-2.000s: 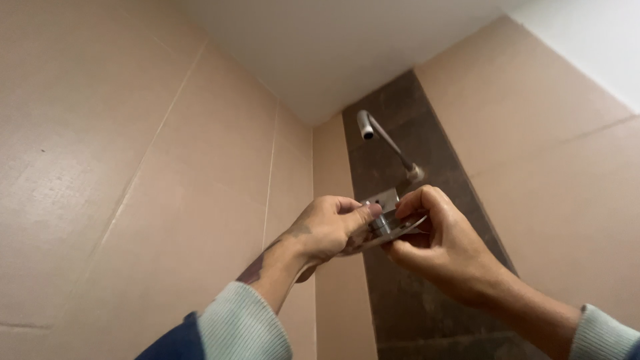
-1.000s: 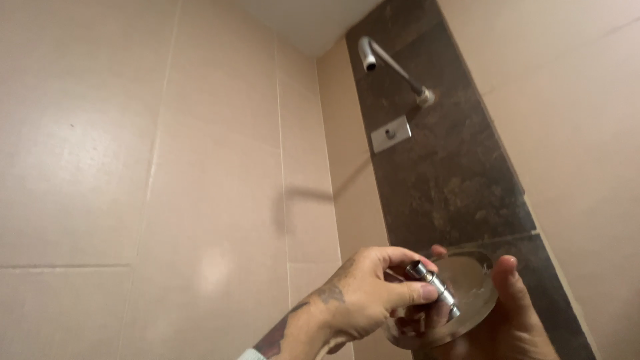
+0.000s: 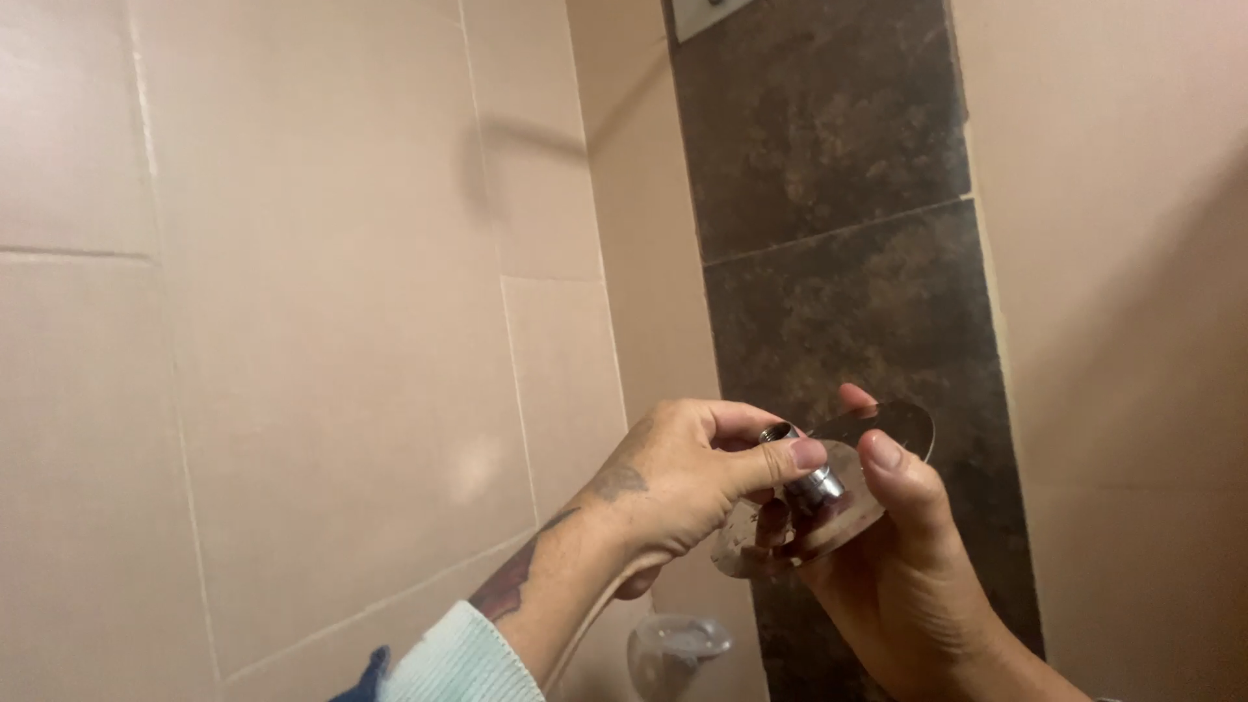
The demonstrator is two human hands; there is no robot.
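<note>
A round, mirror-finish metal shower head [image 3: 858,517] rests in my right hand [image 3: 902,556], whose thumb and a fingertip lie over its rim. From the middle of its disc rises a chrome threaded connector [image 3: 817,487]. My left hand [image 3: 682,478] pinches that connector between thumb and fingers, close to its open end. The disc's underside is hidden by my right palm.
Beige wall tiles [image 3: 341,341] meet in a corner to the left of a dark stone-look tile strip [image 3: 838,136]. A metal plate [image 3: 702,15] is partly visible at the top edge. Below my hands is a clear corner dish or holder [image 3: 682,639].
Two seconds ago both hands held the shower head up near the wall arm; now they are lower with it. The view has tilted down, and the arm is out of sight.
</note>
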